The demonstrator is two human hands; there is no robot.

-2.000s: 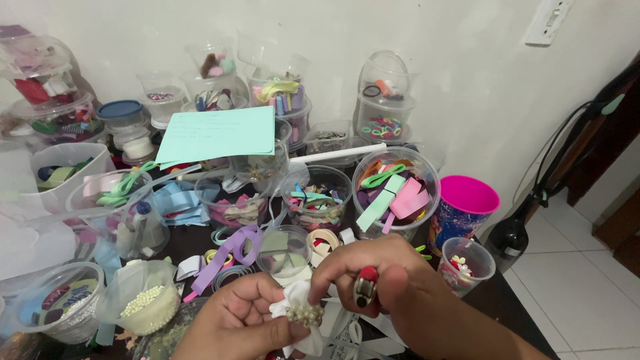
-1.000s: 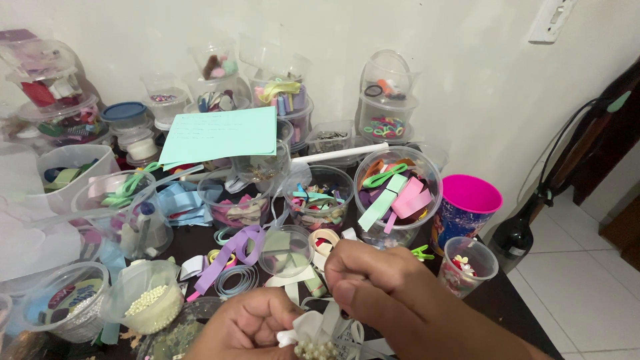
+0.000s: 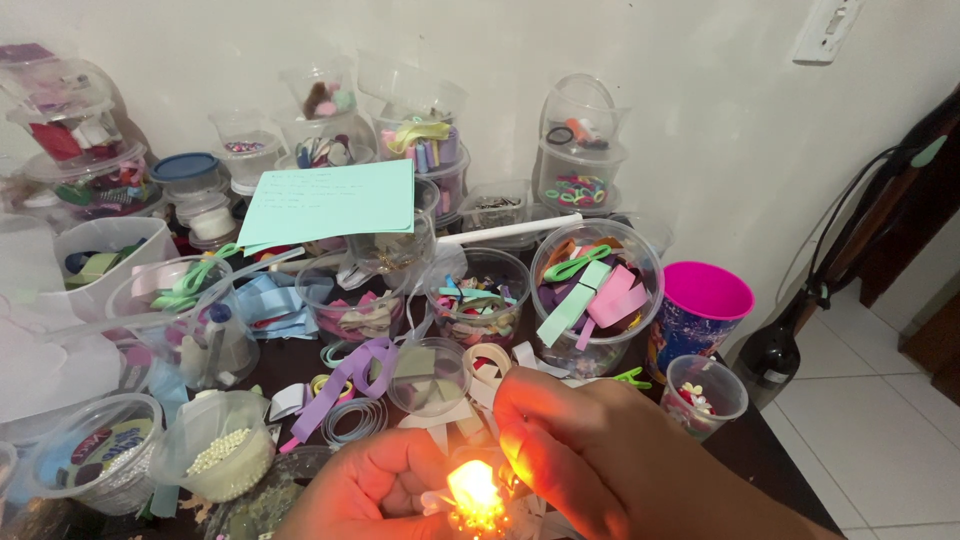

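At the bottom centre, my left hand (image 3: 379, 487) pinches a small white fabric piece with pearl-like beads (image 3: 480, 519). A bright flame (image 3: 474, 484) burns at this piece, and its glare hides much of the detail. My right hand (image 3: 566, 442) curls just to the right, its thumb and fingers lit orange, closed round a lighter whose body is mostly hidden. Behind the hands lie a purple ribbon (image 3: 346, 386), a beige ribbon roll (image 3: 487, 364) and a small clear round container (image 3: 429, 375).
Tubs of ribbons (image 3: 596, 289) and a pink-rimmed cup (image 3: 701, 322) stand behind and right. A small cup of flower pieces (image 3: 703, 394) is near the table's right edge. Bead tubs (image 3: 217, 450) stand left. A handwritten green sheet (image 3: 330, 202) lies over containers. A dark bottle (image 3: 769, 352) is beyond.
A flame now shows at the white beaded piece; neither earlier frame shows one. My right hand has come down closer to the piece since one second ago.
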